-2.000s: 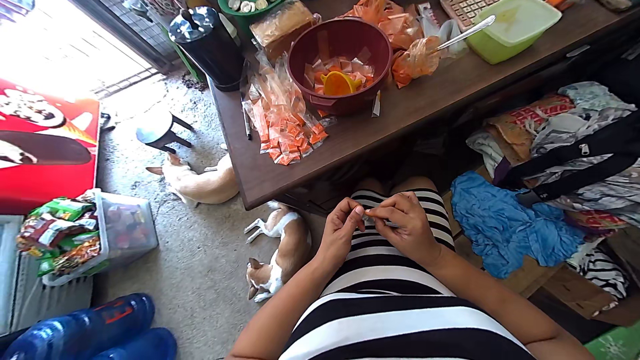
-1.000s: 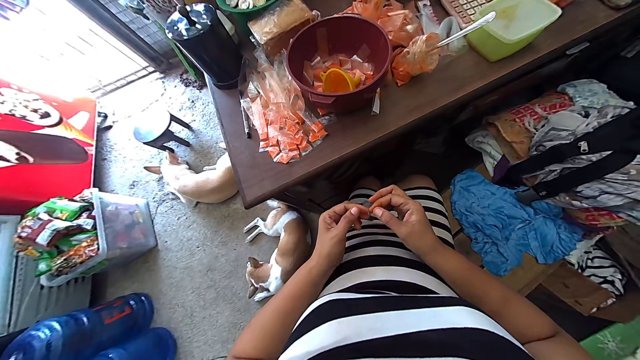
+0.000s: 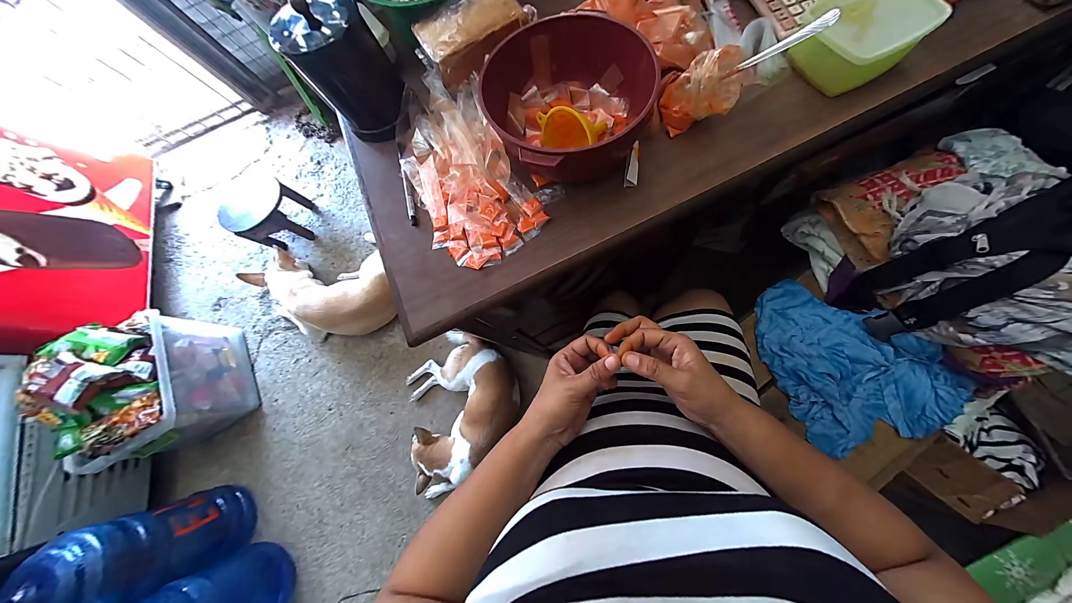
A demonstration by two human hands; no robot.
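Observation:
My left hand (image 3: 578, 377) and my right hand (image 3: 674, 364) meet fingertip to fingertip above my striped lap. Between the fingers there seems to be a small orange thing, mostly hidden; its kind cannot be told. Beyond them, on the wooden table, stands a dark red plastic bowl (image 3: 544, 159) holding small clear packets of orange contents and a yellow funnel (image 3: 568, 127). Left of the bowl lies a heap of similar orange packets (image 3: 481, 213) with clear plastic strips. At its right is an orange-filled plastic bag (image 3: 702, 90), with a metal spoon (image 3: 791, 40) by it.
A black canister (image 3: 343, 75), a pen (image 3: 409, 197) and a green container (image 3: 867, 50) are on the table (image 3: 695, 184). Two dogs (image 3: 335, 297) lie on the floor near a small stool (image 3: 255, 209). Blue cloth (image 3: 854, 368) lies at right, a snack-filled bin (image 3: 209, 377) at left.
My fingers have shifted slightly and stay close together over my lap. The orange bit between them showed more plainly one second ago.

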